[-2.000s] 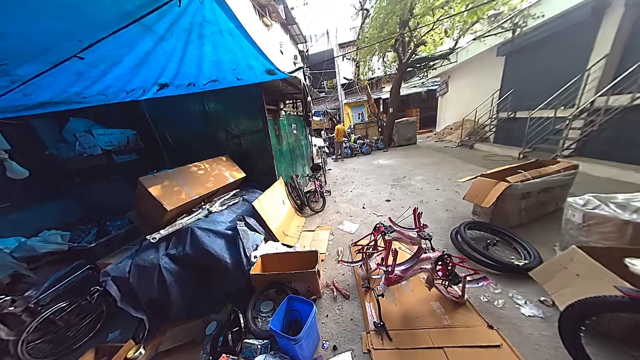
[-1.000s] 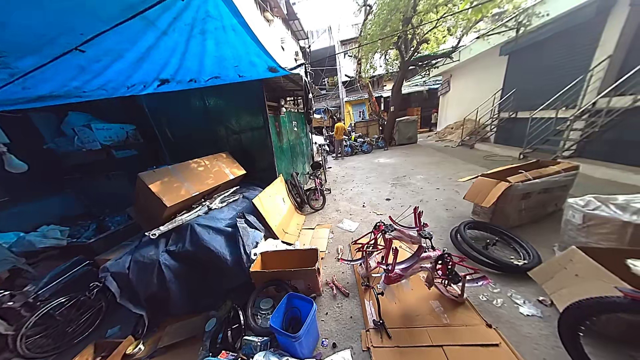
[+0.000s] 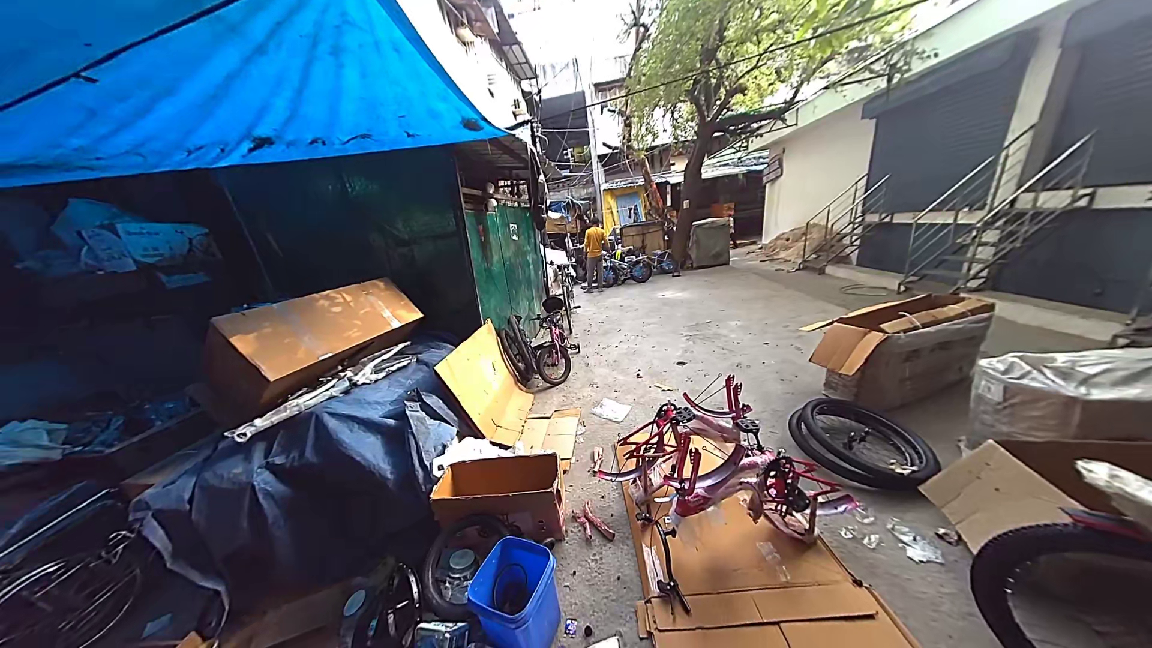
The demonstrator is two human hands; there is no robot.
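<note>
Neither of my hands is in view. Red and pink bicycle frames (image 3: 720, 468) with plastic wrap lie in a tangle on a flattened cardboard sheet (image 3: 720, 621). Just right of them, bicycle wheels with black tyres (image 3: 864, 443) lie stacked on the concrete. A blue plastic bin (image 3: 515, 594) stands at the bottom centre with a dark coiled thing inside. Behind it is an open cardboard box (image 3: 498, 490). Part of another black tyre (image 3: 999, 558) shows at the lower right, beside an open carton (image 3: 999, 495).
A dark tarpaulin (image 3: 297, 495) covers a heap at left, with a long carton (image 3: 310, 337) on top. An open carton (image 3: 909, 351) and a plastic-wrapped box (image 3: 1062, 387) stand at right. Farther off, a person in a yellow top (image 3: 594, 256) stands near parked bicycles (image 3: 627, 268).
</note>
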